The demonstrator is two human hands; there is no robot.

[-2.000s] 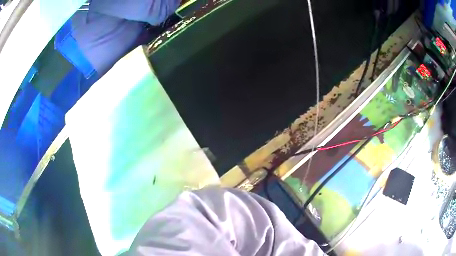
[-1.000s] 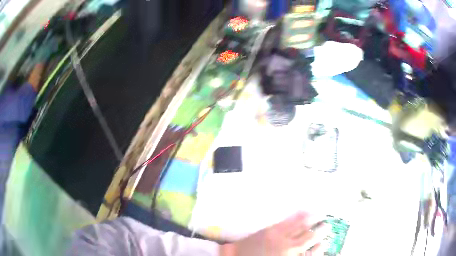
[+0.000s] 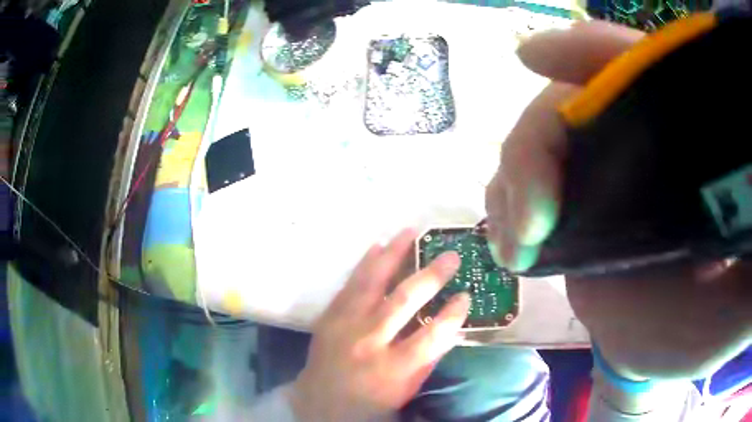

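A green circuit board (image 3: 486, 288) sits in a pale housing with clipped corners, flat at the table's front edge. My left hand (image 3: 383, 325) lies over its left side, two fingertips on the board, the fingers spread. My right hand (image 3: 536, 165) is wrapped around a large black electric screwdriver (image 3: 651, 157) with an orange-yellow stripe and a small pale label. The screwdriver's thin tip is at the board's upper edge, beside my fingers. Whether it touches a screw cannot be told. A blue band (image 3: 622, 377) is on my right wrist.
A dark-rimmed tray (image 3: 410, 95) of silver screws lies behind the board. A round dish (image 3: 298, 41) of screws stands at the back left, with loose screws near it. A black square sheet (image 3: 232, 160) lies at the left. A dark conveyor belt (image 3: 70, 140) runs along the far left.
The view has swung from the conveyor to the table. My left hand now rests on the board, and my right hand with the screwdriver has come into view.
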